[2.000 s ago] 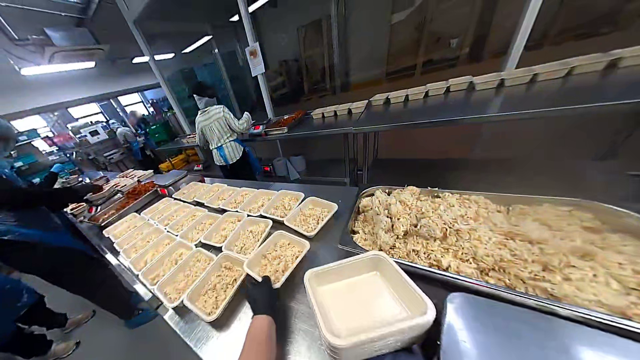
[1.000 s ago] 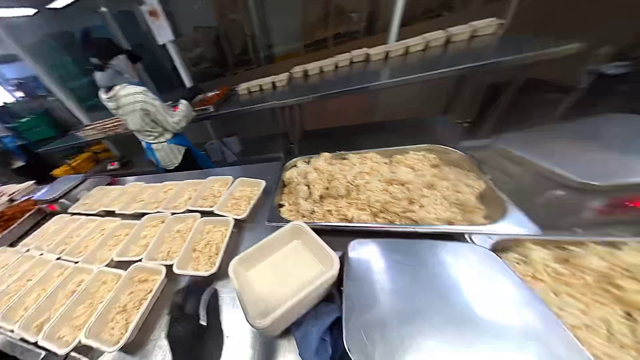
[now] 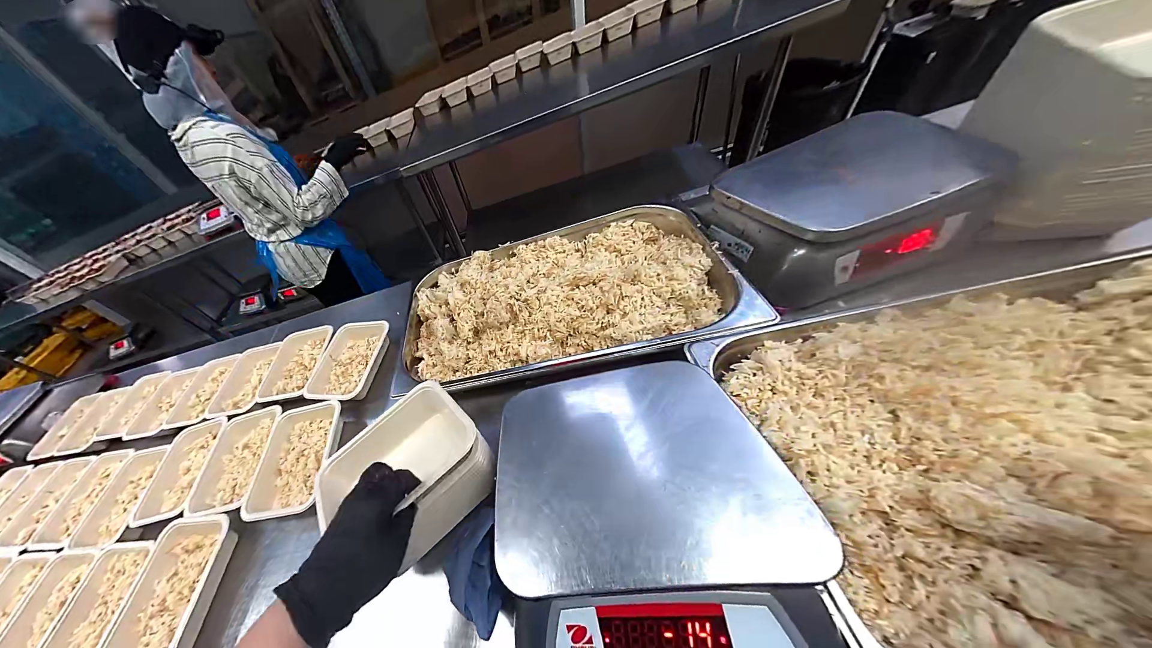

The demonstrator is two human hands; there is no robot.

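My left hand [image 3: 360,549], in a black glove, grips the near rim of the top container in a stack of empty cream containers [image 3: 409,459]. The stack leans beside an Ohaus scale [image 3: 661,477] with a bare steel plate and a lit red display. Left of my hand, rows of filled containers [image 3: 297,459] hold a rice-like food. A steel pan of the same food [image 3: 576,297] lies behind the scale, and a larger heap of it [image 3: 954,450] fills a pan on the right. A blue cloth [image 3: 475,571] lies under the stack's edge. My right hand is out of view.
A second scale [image 3: 864,171] stands behind the pans, with stacked pale containers [image 3: 1080,117] at the far right. Across the aisle, a co-worker in a striped top and blue apron [image 3: 252,189] stands at a steel shelf [image 3: 576,99] lined with small containers.
The view has swung strongly to the right. My left hand, by the filled containers two seconds ago, is now on the top container of the stack.
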